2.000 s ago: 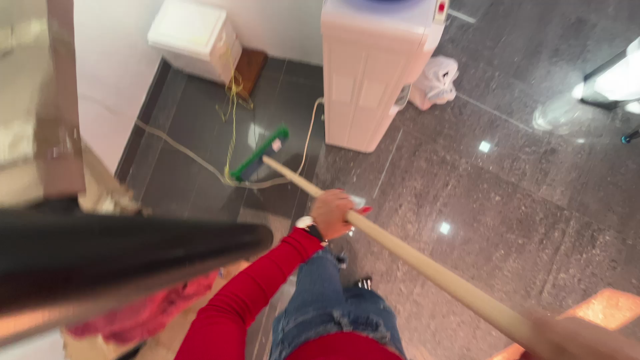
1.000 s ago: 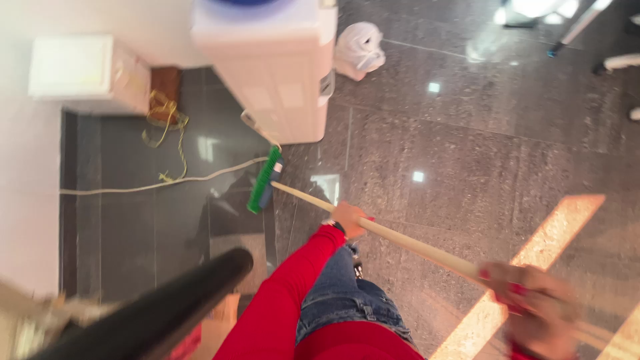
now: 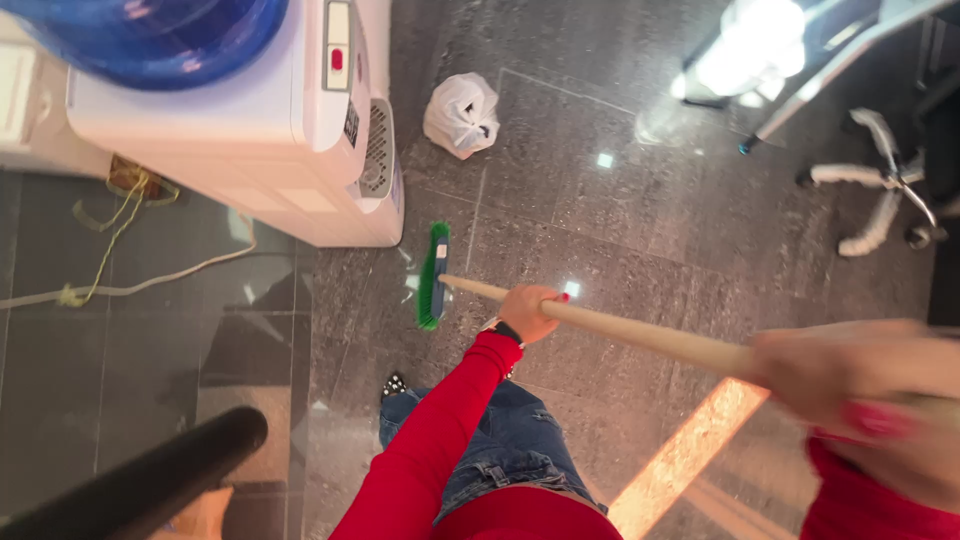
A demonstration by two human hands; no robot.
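Observation:
A push broom with green bristles and a blue head rests on the dark tiled floor in the head view, to the right of the water dispenser's base. Its pale wooden handle runs toward the lower right. My left hand, with a dark band at the wrist, is closed around the lower part of the handle. Higher up, at the right edge, my right hand grips the handle; it is blurred, with red nails.
A white water dispenser carries a blue bottle. Beyond the broom lies a tied white plastic bag. A cable crosses the floor at left. A swivel chair base stands at right, and a black pole juts in lower left.
The broom head has moved right across the floor, from the left of the dispenser to its right side. Both hands stay on the handle. The view has shifted to the right.

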